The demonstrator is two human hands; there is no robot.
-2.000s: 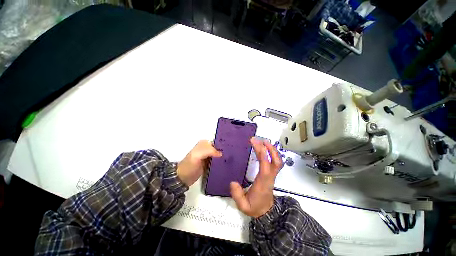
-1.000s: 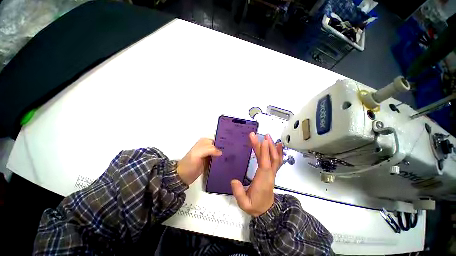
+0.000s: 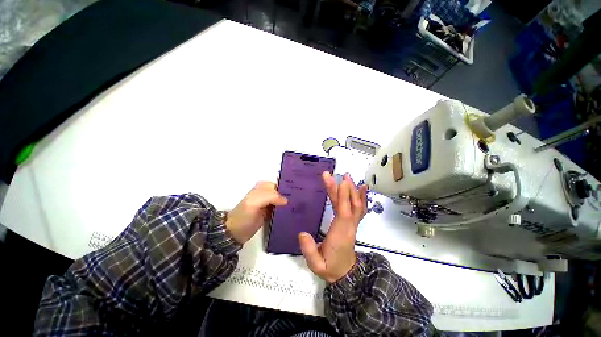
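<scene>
A smartphone (image 3: 300,210) with a purple-tinted screen is held above the front part of the white table, left of the needle area. My left hand (image 3: 254,210) holds its left edge, with the thumb over the screen and the other fingers hidden behind it. My right hand (image 3: 336,233) is at the phone's right side, fingers spread and raised, thumb over the lower screen. Whether the right hand touches the phone is hard to tell.
The white sewing machine head (image 3: 455,158) stands at the right. Black-handled snips (image 3: 520,285) lie at the table's right end. Dark cloth (image 3: 85,59) lies along the far left edge, near a green object (image 3: 25,154). A white-rimmed basket (image 3: 448,41) stands beyond the table.
The view has shifted slightly. The phone stays in my left hand. My right hand's fingers, lower over the screen's right edge two seconds ago, are now straighter and more raised.
</scene>
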